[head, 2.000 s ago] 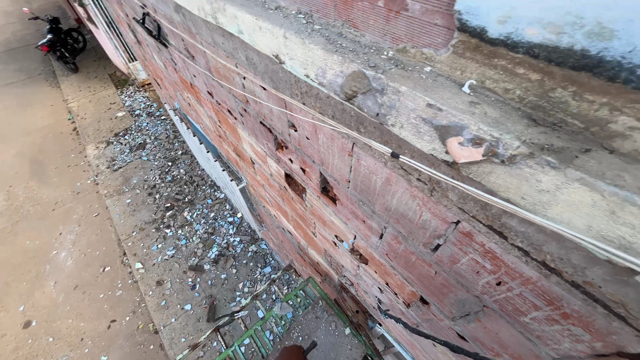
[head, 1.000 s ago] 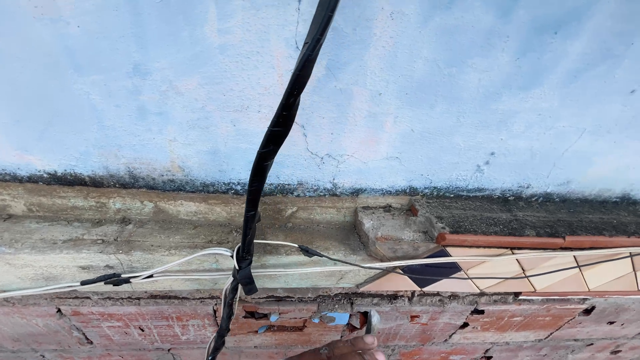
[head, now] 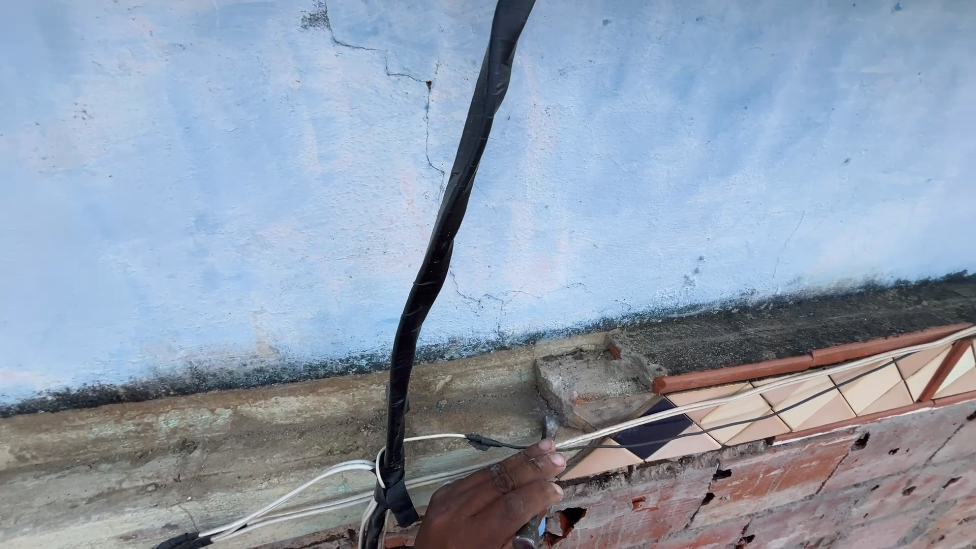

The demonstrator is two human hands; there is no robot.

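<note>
My left hand (head: 492, 499) comes in at the bottom centre, its fingers closed around a metal tool, seemingly a chisel (head: 550, 428). The tool's upper end rests close to the broken mortar block (head: 587, 385) and the left end of the tile strip; its lower end shows below my fingers. White cables (head: 610, 433) and a thin dark wire pass right beside my fingertips. To the left of the hand, a thick black taped cable (head: 431, 267) rises across the wall, with white wires looped around its lower part. My right hand is not in view.
A cracked light-blue painted wall (head: 686, 152) fills the upper view. Along its foot runs a worn concrete ledge (head: 290, 427), continuing right as cream and dark tiles (head: 808, 400) with terracotta edging (head: 732, 375). Below is a hollow-brick wall (head: 785, 480) with holes. A cable splice (head: 183, 541) lies lower left.
The view has swung from the street and brick wall to the blue wall. My left hand, only partly visible a second ago, has risen to the cables with the tool.
</note>
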